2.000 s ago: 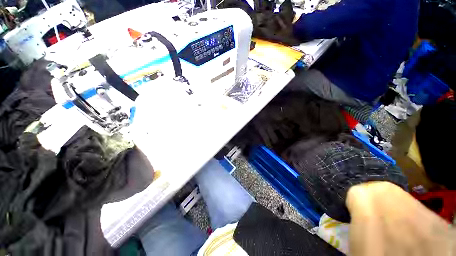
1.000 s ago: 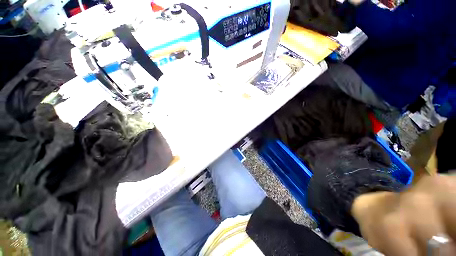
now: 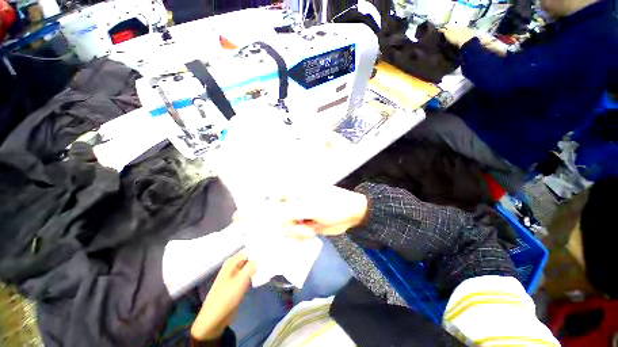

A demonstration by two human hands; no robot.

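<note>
A small white piece, cloth or paper (I cannot tell which), [image 3: 288, 261] is held between my hands at the table's front edge, above my lap. My left hand [image 3: 229, 288] grips its lower left side, low in the middle of the view. My right hand [image 3: 335, 211] is at its upper right side, fingers bent over it and partly washed out by glare. The white sewing machine [image 3: 261, 91] with black straps stands behind my hands. Dark cloth [image 3: 88, 196] lies crumpled on the table to the left, up to the needle area.
A blue crate [image 3: 535, 261] with dark pieces stands on the floor at the right, under my right forearm. A shallow clear tray [image 3: 362, 122] and a yellow-tan sheet [image 3: 403, 85] lie right of the machine. A person in dark blue [image 3: 535, 88] sits at the back right.
My right hand has moved from the lower right, over the crate, to the table edge. My left hand has come into view, and the white piece now shows between both hands.
</note>
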